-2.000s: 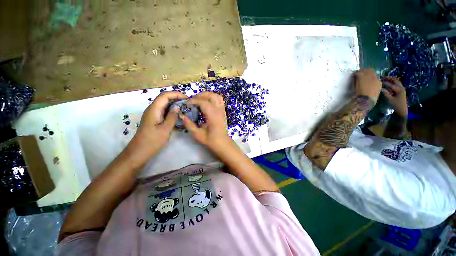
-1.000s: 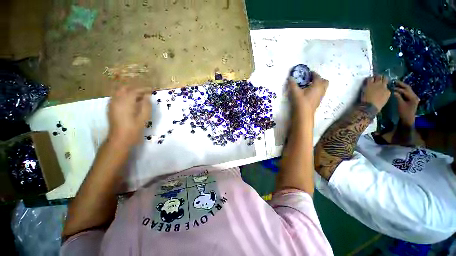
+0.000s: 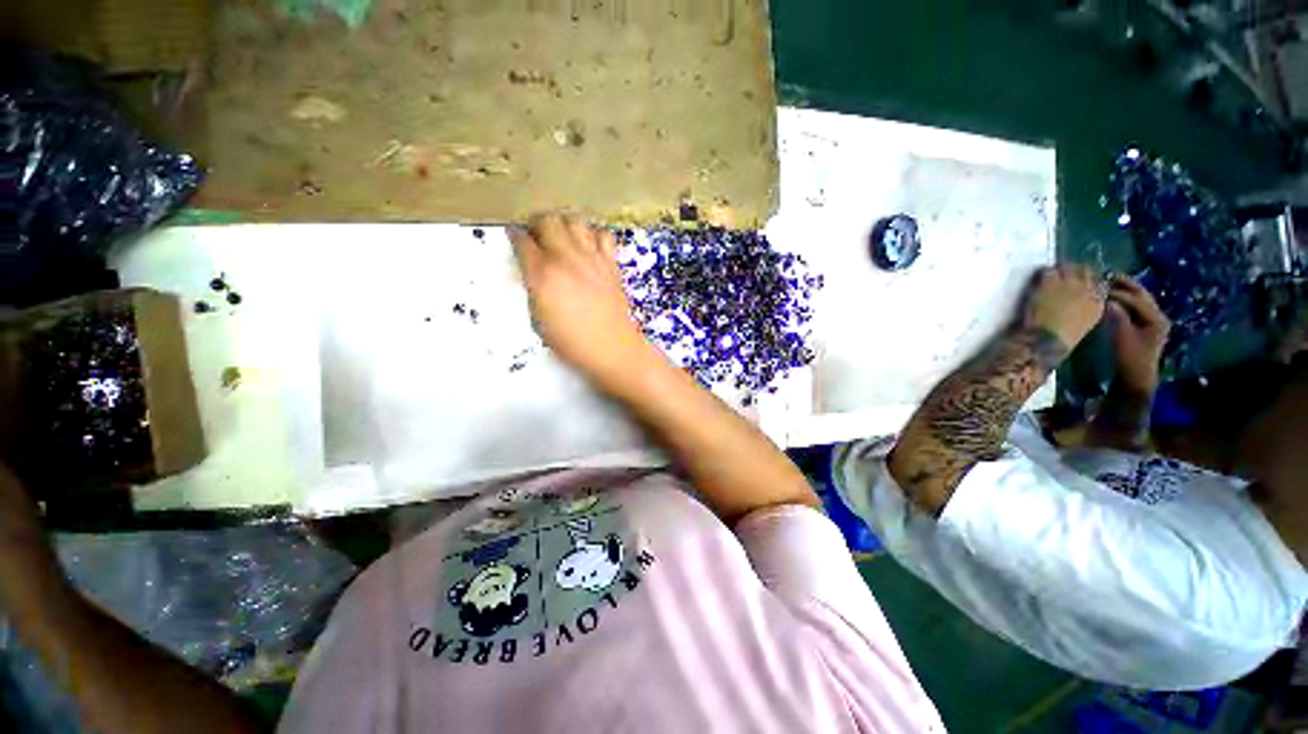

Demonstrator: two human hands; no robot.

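Observation:
A round black-rimmed part [image 3: 895, 242] with a pale face lies on the white board [image 3: 861, 344], to the right of the pile. The loose pile of small purple-black inserts [image 3: 724, 301] lies on the white board beside the brown board's lower edge. My right hand [image 3: 578, 287] rests palm down at the pile's left edge, fingers toward the brown board; whether its fingertips hold an insert is hidden. My left hand is out of view; only my left forearm shows, blurred, at the lower left edge.
A brown board [image 3: 488, 115] lies beyond the white board. At left are an open cardboard box [image 3: 169, 384] of dark pieces, a dark plastic bag [image 3: 72, 158] and a clear bag [image 3: 215, 588]. A coworker's tattooed arm [image 3: 983, 416] works at right near another heap [image 3: 1179, 237].
The round part has left my right hand and lies on the white board. My right hand has moved left to the pile. My left hand has moved out of view toward the lower left.

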